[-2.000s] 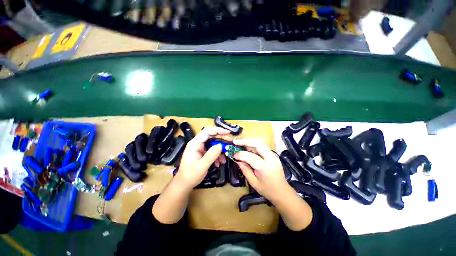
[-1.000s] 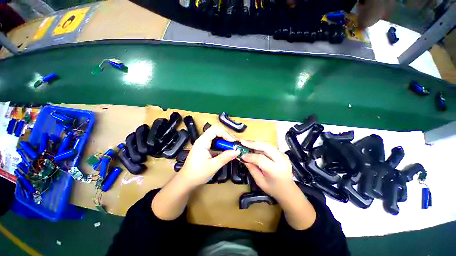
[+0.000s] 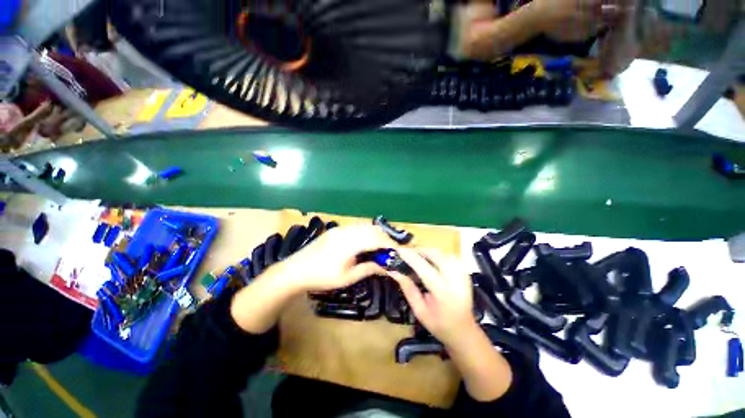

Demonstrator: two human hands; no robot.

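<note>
My left hand (image 3: 347, 255) and my right hand (image 3: 437, 287) meet over the cardboard sheet (image 3: 351, 359). Between their fingers is a battery-and-board assembly, its blue end (image 3: 382, 258) partly showing. A dark part, seemingly a black housing (image 3: 406, 269), also shows between the fingers; most of it is hidden. Black housings (image 3: 359, 309) lie just below and beside my hands. One more housing (image 3: 419, 349) lies alone below my right hand.
A blue parts bin (image 3: 200, 260) full of batteries and boards is at left. Housings are heaped on the white sheet (image 3: 572, 384) at right. The green belt (image 3: 408, 171) carries assemblies. A large black fan (image 3: 359, 65) fills the top, and a person's arm (image 3: 523, 28) shows behind it.
The view has shifted, so bench and belt sit lower and the fan shows large. The blue battery, clearly visible between my hands before, is now mostly covered by fingers and a dark part.
</note>
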